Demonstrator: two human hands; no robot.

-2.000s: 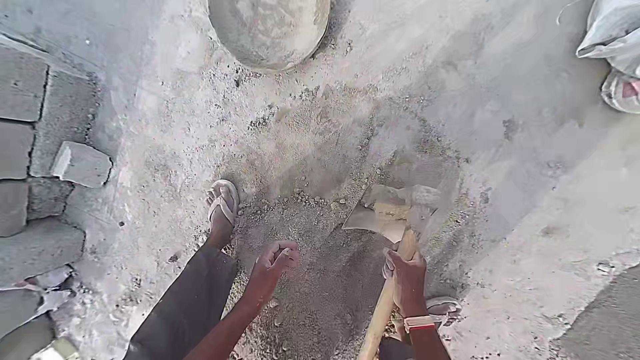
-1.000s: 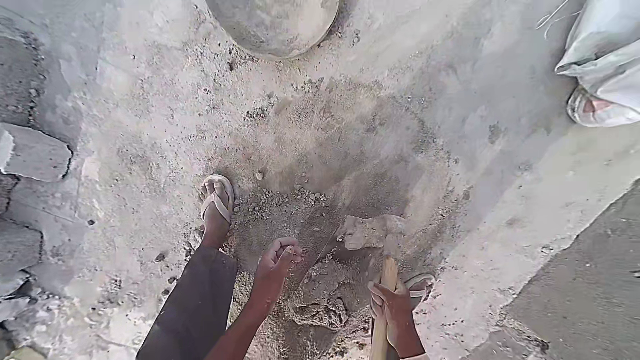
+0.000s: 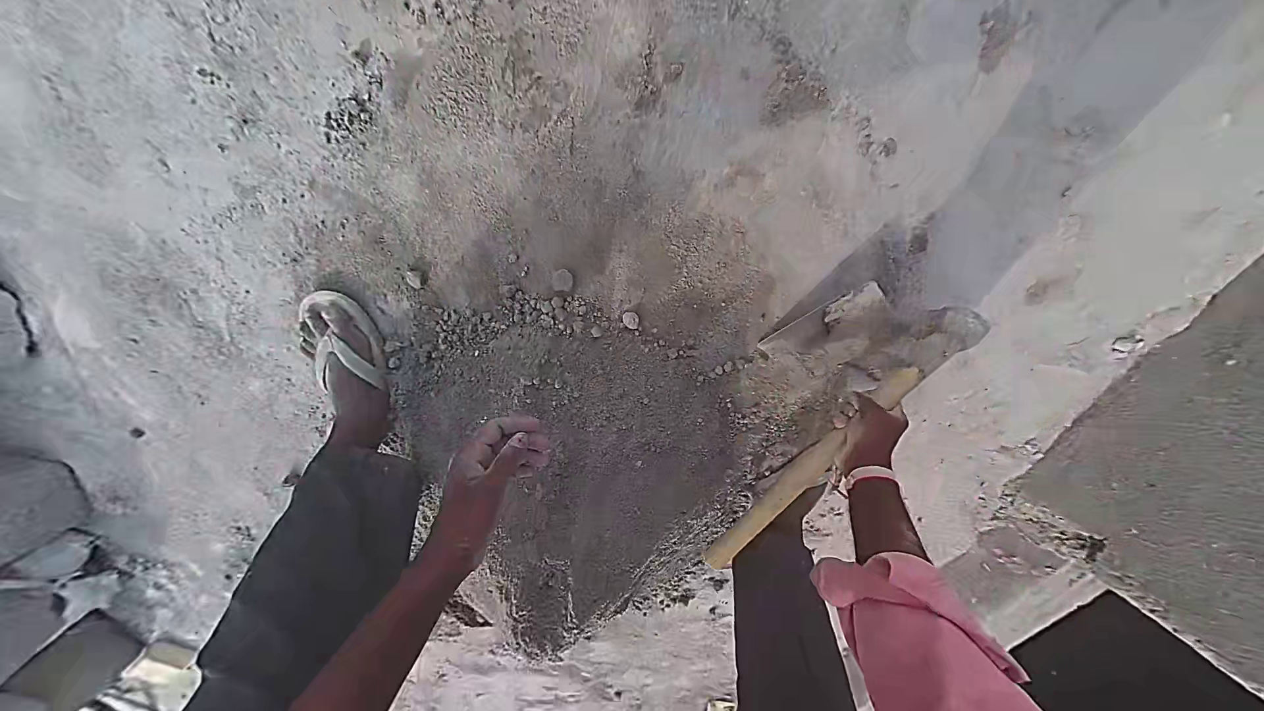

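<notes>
My right hand [image 3: 869, 430] is closed around the wooden handle [image 3: 780, 504] of a hoe, close to its head. The metal hoe blade [image 3: 839, 316], coated with grey material, lies at the right, above that hand and beside the pile. My left hand [image 3: 504, 449] hangs over the pile with its fingers loosely curled and holds nothing. Beneath it, between my feet, spreads a pile of grey sand or dry mortar mix [image 3: 622, 434], with small pebbles [image 3: 563, 306] along its upper edge.
My left foot in a sandal [image 3: 346, 346] stands left of the pile. Stone or concrete blocks [image 3: 69, 642] lie at the lower left. A raised grey slab [image 3: 1165, 444] and a dark opening [image 3: 1136, 657] are at the right. Loose grit covers the concrete ground [image 3: 178, 197].
The hoe has swung out to the right of the pile in my right hand, its handle now slanting. My left hand remains raised and empty. The view has shifted, and the round pan and white sack are out of it.
</notes>
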